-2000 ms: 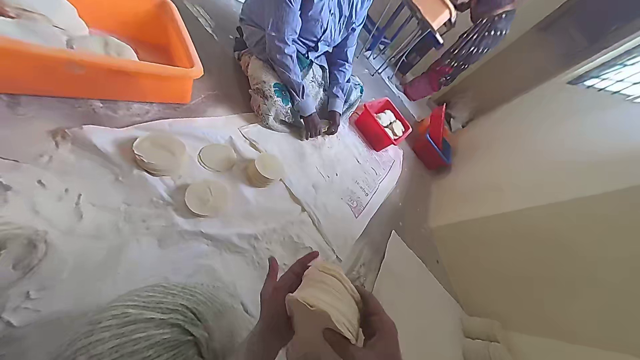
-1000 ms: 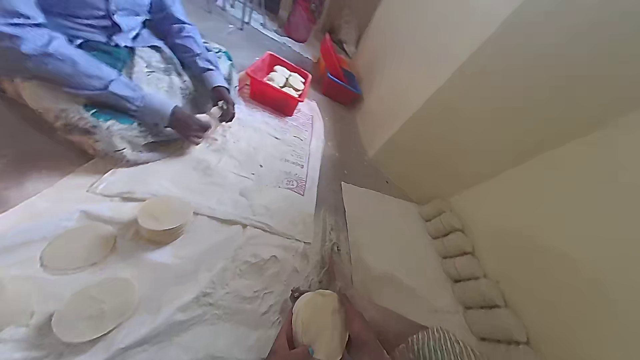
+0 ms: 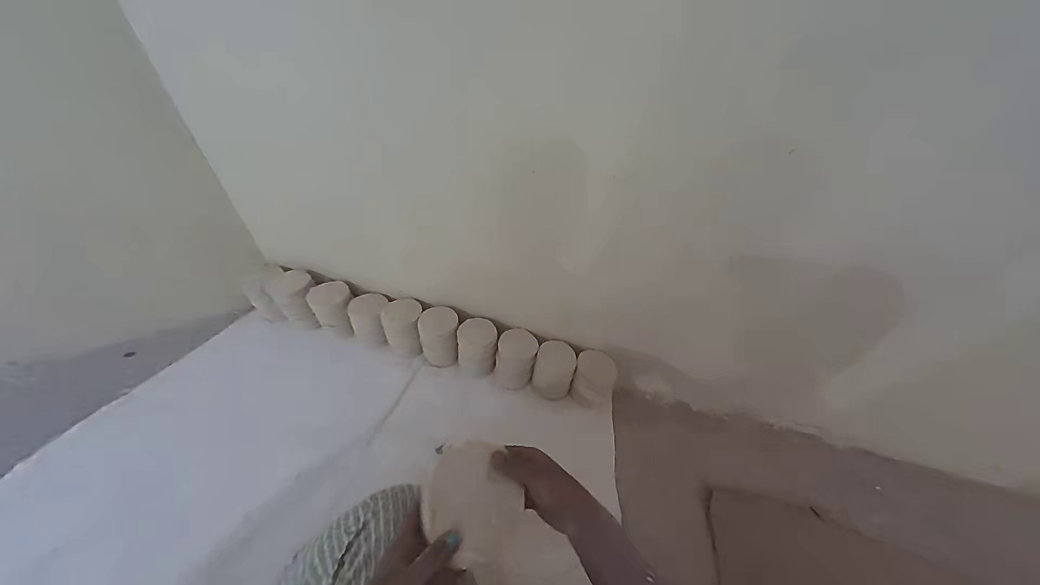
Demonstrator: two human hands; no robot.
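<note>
Between my two hands, low in the middle of the head view, is a stack of thin round dough discs [image 3: 478, 504]. My left hand [image 3: 422, 552] grips its lower left side, the thumb lying on the face of the top disc. At the upper right edge, my right hand [image 3: 540, 483] holds the same stack with its fingers bent around it. Beyond them, a row of several similar dough disc stacks [image 3: 439, 335] stands side by side along the wall, on a white sheet [image 3: 292, 406]. The undersides of the held discs are hidden.
The plain wall [image 3: 569, 162] rises right behind the row and meets another wall at the left corner. Brownish floor [image 3: 780, 504] lies to the right of the sheet's edge. A striped cloth [image 3: 357, 536], seemingly over my knee, is beside my left hand.
The view has swung far round to the wall and its row of stacks; the other person and red tub are out of frame. The dough stack is still in both my hands.
</note>
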